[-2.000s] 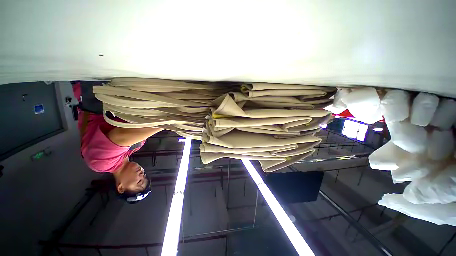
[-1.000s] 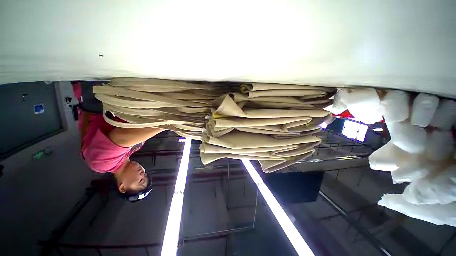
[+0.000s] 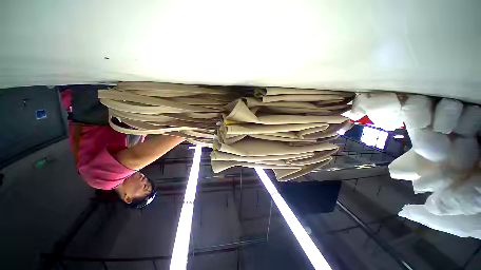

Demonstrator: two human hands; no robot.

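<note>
The view is upside down from table level. A heap of folded beige bags (image 3: 279, 129) rests against the white tabletop (image 3: 227, 47), which shows as a pale band across the top. Strap-like tan handles (image 3: 163, 108) stick out from the heap towards the left. A pile of puffy white rolls (image 3: 438, 142) sits at the right, cut off by the picture's edge. Neither my left hand nor my right hand is in the picture.
Another person in a pink top (image 3: 100, 155) is behind the heap at the left, with a forearm reaching behind it. A red thing (image 3: 364, 121) shows between the bags and the rolls. A grey door (image 3: 34, 121) is at the far left. Strip lights are overhead.
The other person has shifted a little to the left, and more of the forearm shows. The bags and white rolls have not moved.
</note>
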